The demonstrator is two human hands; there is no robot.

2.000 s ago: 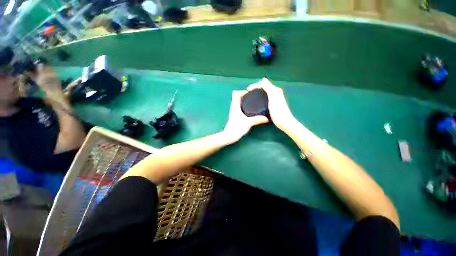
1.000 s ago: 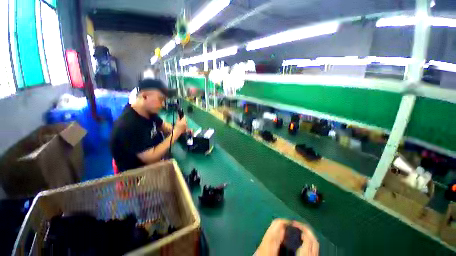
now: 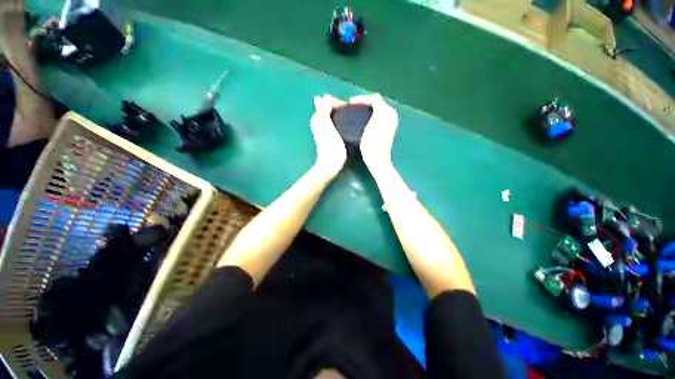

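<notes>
A smooth black closed unit [image 3: 351,122] is held between both my hands over the green bench. My left hand [image 3: 328,133] grips its left side. My right hand [image 3: 379,132] grips its right side. The fingertips of both hands meet near its far edge. The palms hide its sides, and no wires show on it.
A beige crate [image 3: 203,203] with black shells [image 3: 96,281] stands at left. Two black parts [image 3: 201,130] and a thin screwdriver [image 3: 216,86] lie beyond it. Wired units [image 3: 607,259] are piled at right, near a white tag-like piece [image 3: 518,226]. Two more sit on the belt [image 3: 444,81].
The view swung up and left along the line, then back down to the bench. Both hands still hold the black unit. The wired unit pile and crate now show more fully than in the earliest frame.
</notes>
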